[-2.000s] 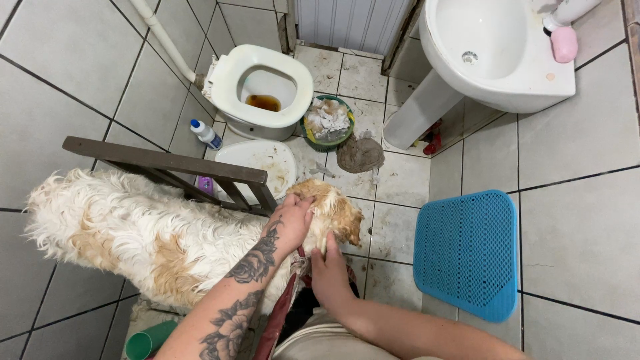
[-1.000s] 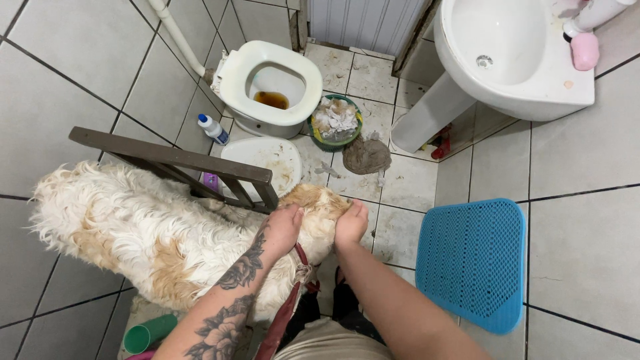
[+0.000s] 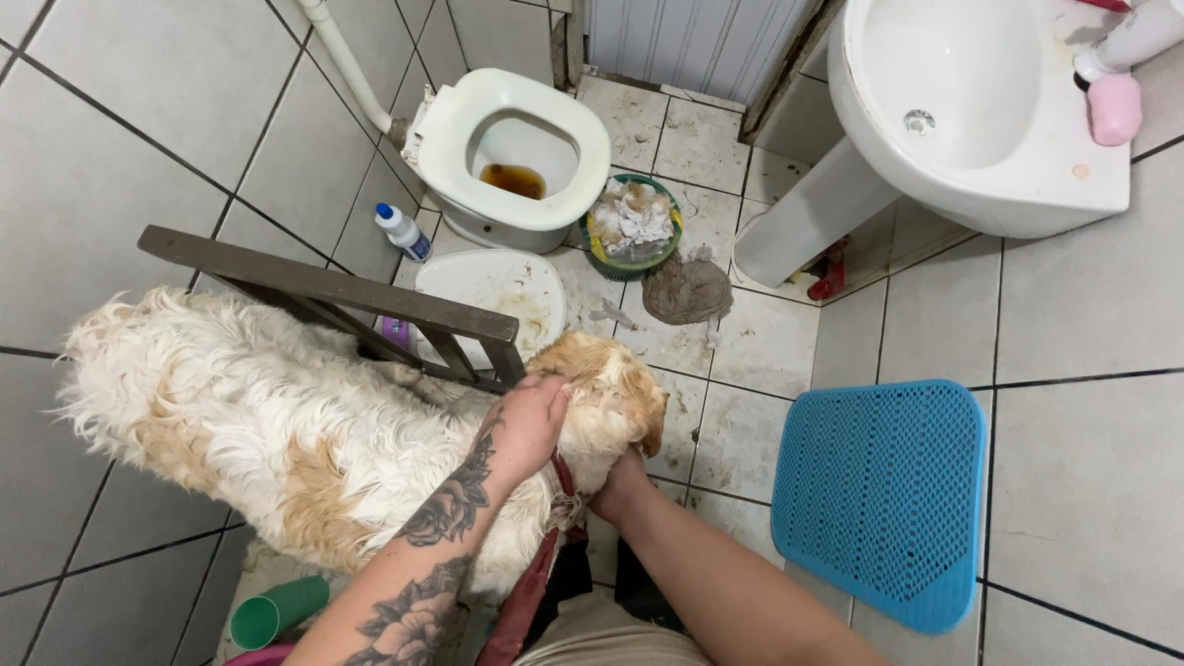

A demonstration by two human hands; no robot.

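Observation:
A shaggy white-and-tan dog (image 3: 314,444) stands across the left of the head view, its head turned to the right. My left hand (image 3: 535,421), at the end of a tattooed forearm, rests on the dog's neck behind the ear; its fingertips sink into the fur. My right hand (image 3: 624,486) is under the dog's jaw, its fingers hidden by the head and fur. A red cloth leash (image 3: 523,592) runs from the knot at the dog's neck down to my lap. Beside the dog's back and neck stands a dark wooden frame (image 3: 333,282).
Ahead are a toilet (image 3: 578,176), a loose toilet lid (image 3: 546,287), a waste basket (image 3: 622,268) and a grey rag (image 3: 687,290). A white pedestal sink (image 3: 1008,199) stands right, above a blue perforated mat (image 3: 879,499). A bottle (image 3: 403,233) and green cup (image 3: 294,601) are at left.
My right hand has gone from the side of the dog's head down under its jaw. My left hand has stayed near the neck and ear.

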